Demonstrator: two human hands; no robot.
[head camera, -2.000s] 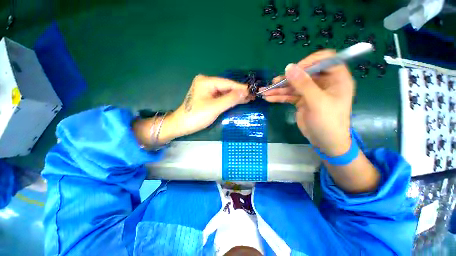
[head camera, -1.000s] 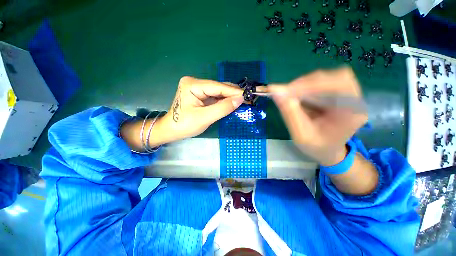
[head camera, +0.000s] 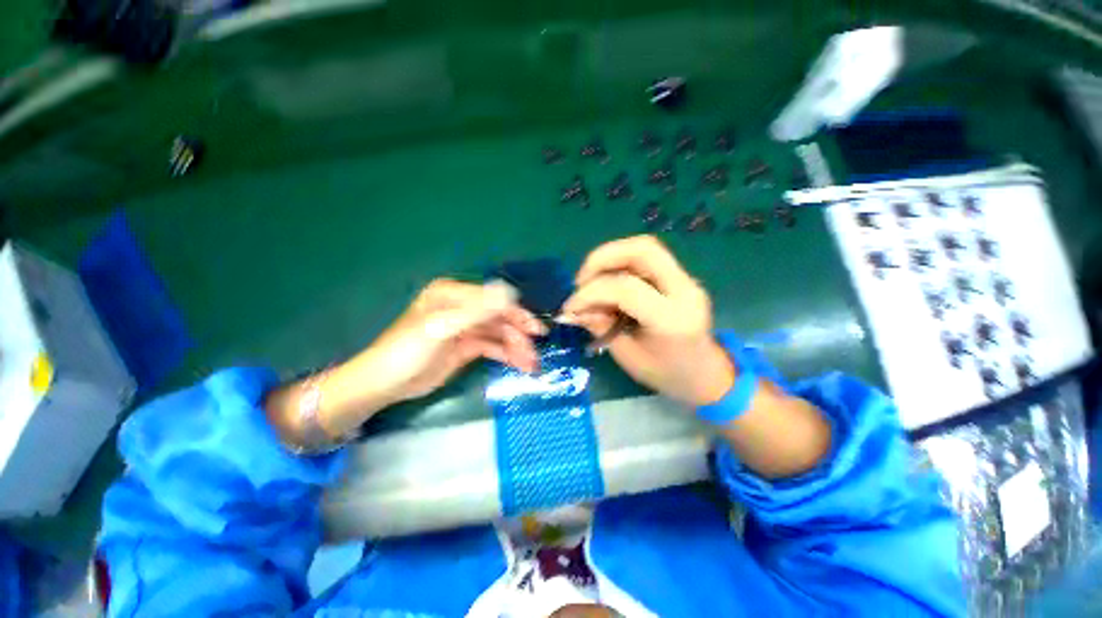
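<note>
My left hand (head camera: 441, 340) and my right hand (head camera: 653, 316) meet with bent fingers over the blue perforated strip (head camera: 547, 453). A small dark piece (head camera: 563, 334) shows between the fingertips, blurred and mostly covered; it looks like the small black assembly, held by my left fingertips. Whether my right fingertips grip it too cannot be told. The tweezers cannot be made out. More small black assemblies (head camera: 660, 178) lie in loose rows on the green mat (head camera: 363, 229), beyond my right hand.
A white sheet (head camera: 900, 326) with rows of black assemblies lies at right, clear plastic trays (head camera: 967, 483) below it. A white wrapper (head camera: 846, 82) is at upper right. A white box (head camera: 67, 398) and dark blue pad (head camera: 135, 290) stand left. A pale edge bar (head camera: 411, 477) runs under the strip.
The view has shifted and shows more of the bench's far side. My right hand has closed in on my left fingertips, and the tweezers seen in it before no longer show.
</note>
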